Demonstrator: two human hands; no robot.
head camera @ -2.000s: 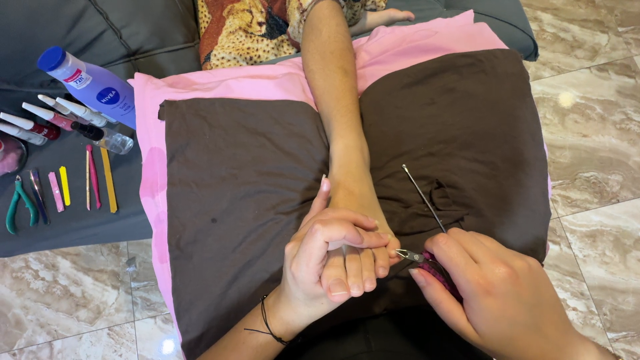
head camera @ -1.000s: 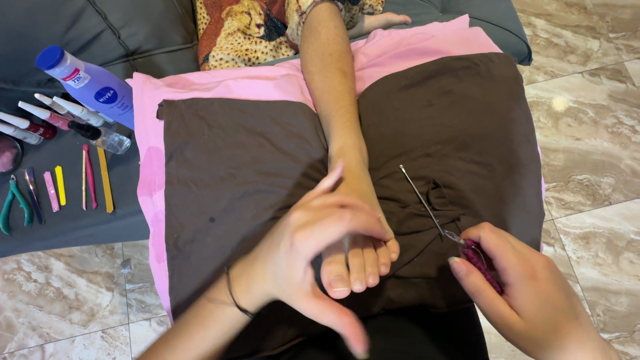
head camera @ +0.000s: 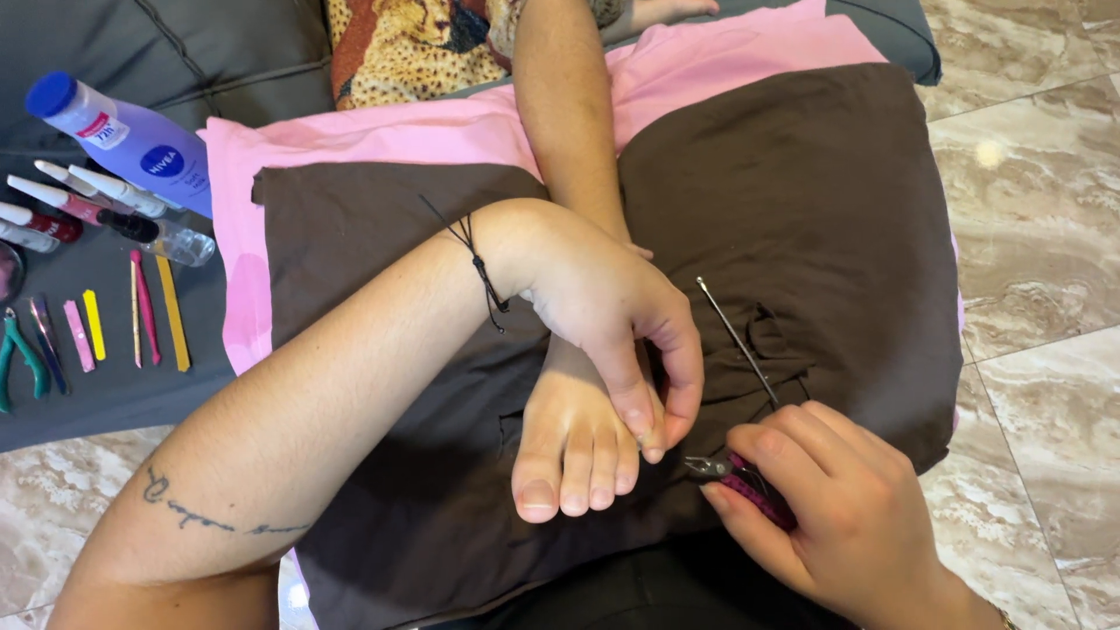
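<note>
My left hand (head camera: 612, 306) reaches over another person's bare foot (head camera: 569, 411), its thumb and forefinger pinching the little toe (head camera: 652, 448). Right of the toes, my right hand (head camera: 831, 499) holds cuticle nippers (head camera: 744, 490) with dark pink handles; their metal jaws are a little apart from the toe. A thin metal tool (head camera: 735, 337) with a small rounded tip sticks out beyond my right fingers, its lower end hidden by them. The foot rests on a dark brown cloth (head camera: 787, 201) over a pink one (head camera: 752, 52).
On the grey surface at left lie teal nippers (head camera: 17, 359), an orange wooden stick (head camera: 172, 315), small pink and yellow files (head camera: 94, 324) and other thin tools. A Nivea lotion bottle (head camera: 131, 144) and several nail polish bottles (head camera: 70, 206) lie above them. Marble-look tiles (head camera: 1041, 219) show at right.
My left hand has gone from cupping the toes, through lifting off with fingers spread, to pinching the little toe from above. The nippers have moved away from the toes compared with two seconds ago.
</note>
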